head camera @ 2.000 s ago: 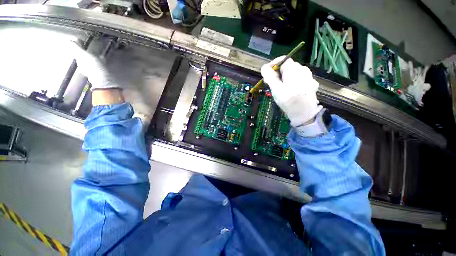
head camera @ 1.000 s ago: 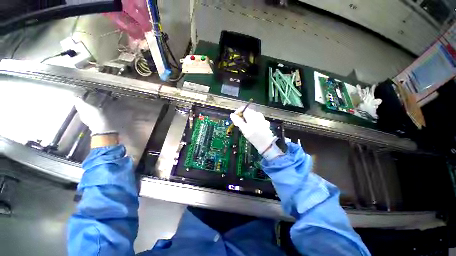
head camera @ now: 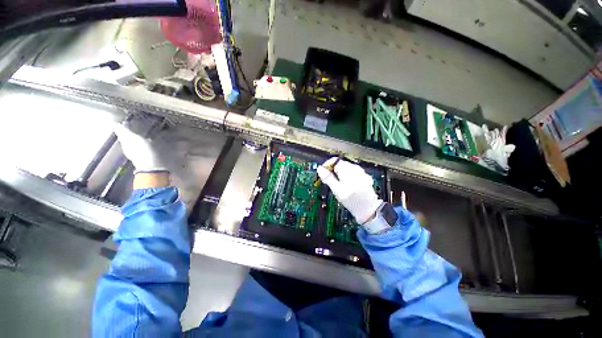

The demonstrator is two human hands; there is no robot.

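Observation:
Two green circuit boards sit side by side in a black carrier (head camera: pixel 277 231) on the conveyor. The left circuit board (head camera: pixel 290 195) shows almost whole; my right hand partly covers the right circuit board (head camera: pixel 340 221). My right hand (head camera: pixel 350 188), white-gloved, holds a thin yellow-handled tool (head camera: pixel 333 164) between thumb and fingers, over the upper right corner of the left board. The tool's lower tip is hard to make out. My left hand (head camera: pixel 140 148), white-gloved, is over the conveyor to the left, partly lost in glare; whether it holds anything cannot be told.
Behind the rail, a green shelf bears a button box (head camera: pixel 274 88), a parts bin (head camera: pixel 328 82), a strip tray (head camera: pixel 388 123), a spare board (head camera: pixel 455 136) and loose gloves (head camera: pixel 495 149). A pink fan (head camera: pixel 190 26) and dark monitor edge (head camera: pixel 86 16) are at upper left.
The head view has shifted, showing more of the shelf and floor behind than at first. My right hand stays at the boards with the tool, now held more upright. My left hand remains at the left.

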